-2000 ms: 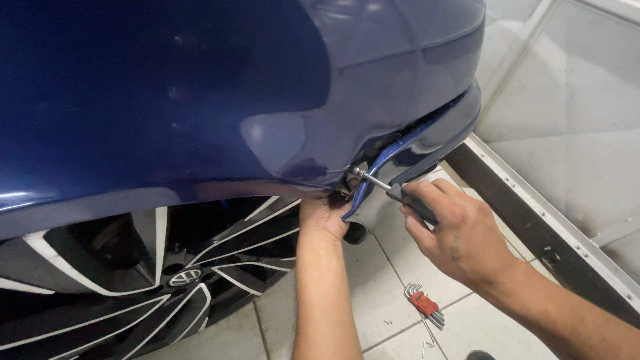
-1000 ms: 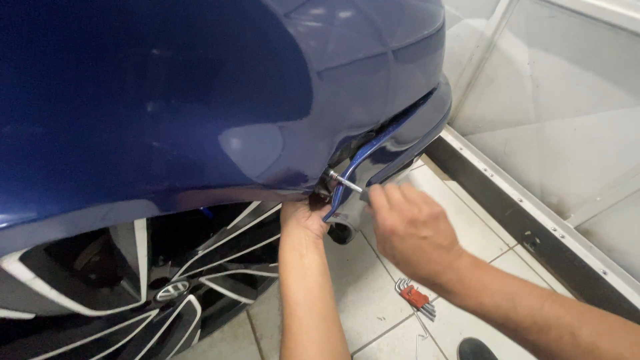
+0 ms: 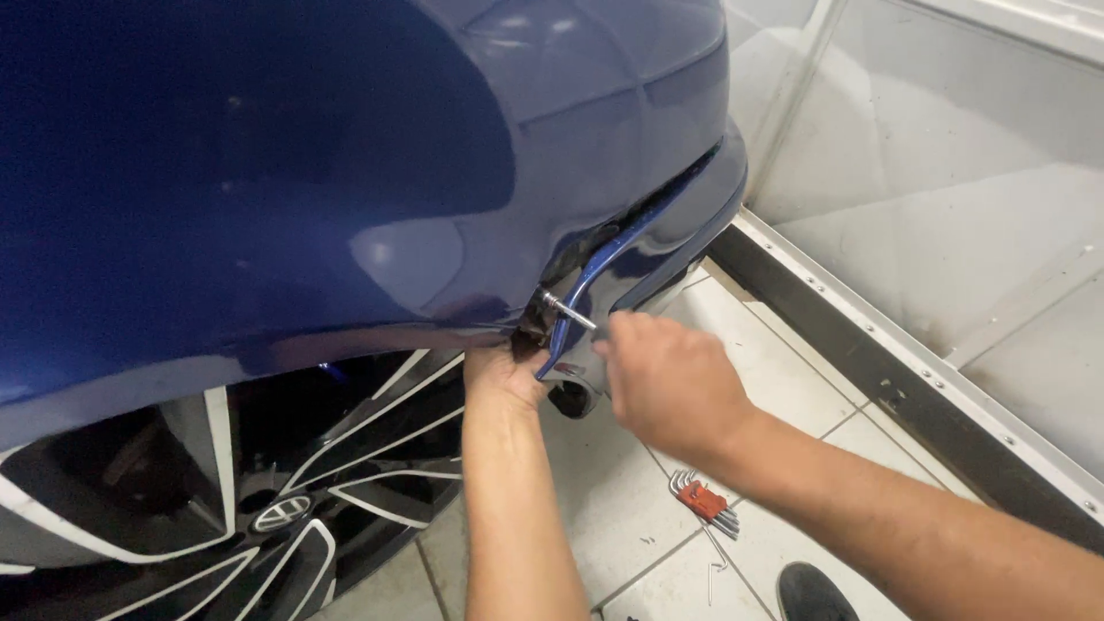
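My right hand (image 3: 668, 379) is closed around the handle of a screwdriver-type driver, whose metal shaft (image 3: 571, 312) points up and left. The tip of the shaft meets the dark gap in the blue car's bumper (image 3: 604, 129), beside a bent-out blue edge strip (image 3: 595, 267). My left hand (image 3: 507, 371) reaches up under the bumper just below that gap. Its fingers are hidden behind the bodywork, so its hold cannot be told.
A black and white alloy wheel (image 3: 285, 517) is at lower left. On the tiled floor lie a set of hex keys in a red holder (image 3: 703, 498) and a loose hex key (image 3: 714, 569). A shoe (image 3: 811, 591) shows at the bottom. A riveted metal-framed panel (image 3: 931, 172) stands at right.
My right hand has changed its grip and turned about the driver's handle, which now hides inside the fist. My left hand stays under the bumper. The view has shifted somewhat.
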